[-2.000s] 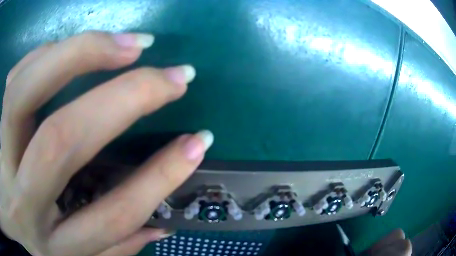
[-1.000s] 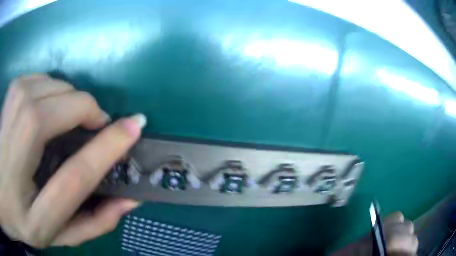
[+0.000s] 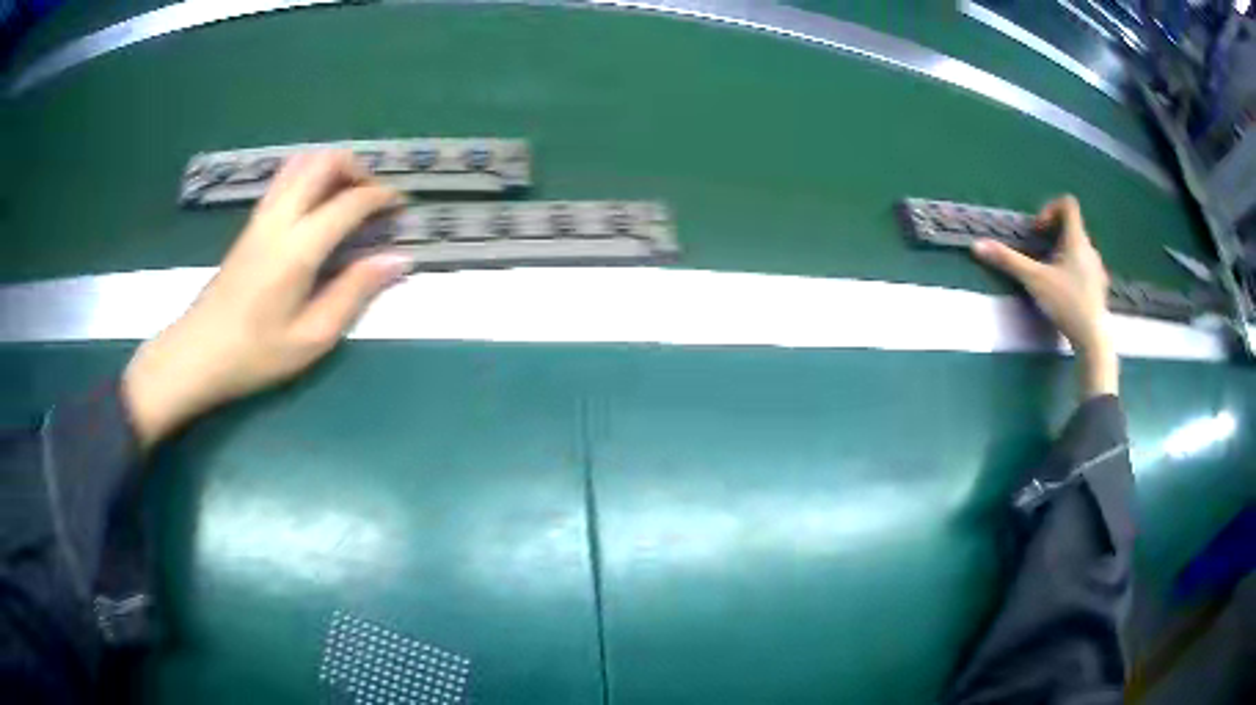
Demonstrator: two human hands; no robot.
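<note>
My left hand (image 3: 283, 282) grips the left end of a grey fixture bar (image 3: 517, 251) over the dark green belt, just beyond the pale metal strip. My fingers hide that end. A second fixture bar (image 3: 475, 179) lies just behind it, with small dark round components in its seats. My right hand (image 3: 1061, 276) is at the far right, thumb and fingers around the right end of another fixture bar (image 3: 964, 223). The bars are blurred, and no tweezers can be made out in my right hand.
The wide pale metal strip (image 3: 689, 306) runs between the belt (image 3: 771, 165) and the shiny green bench (image 3: 771, 468). A dot-grid sheet (image 3: 393, 664) lies at the lower edge. Another bar (image 3: 1154, 298) shows right of my right hand.
The view has shifted from the bench to the belt. My left hand and a bar are now over the belt. My right hand has moved from the lower right onto another bar; the tweezers no longer show there.
</note>
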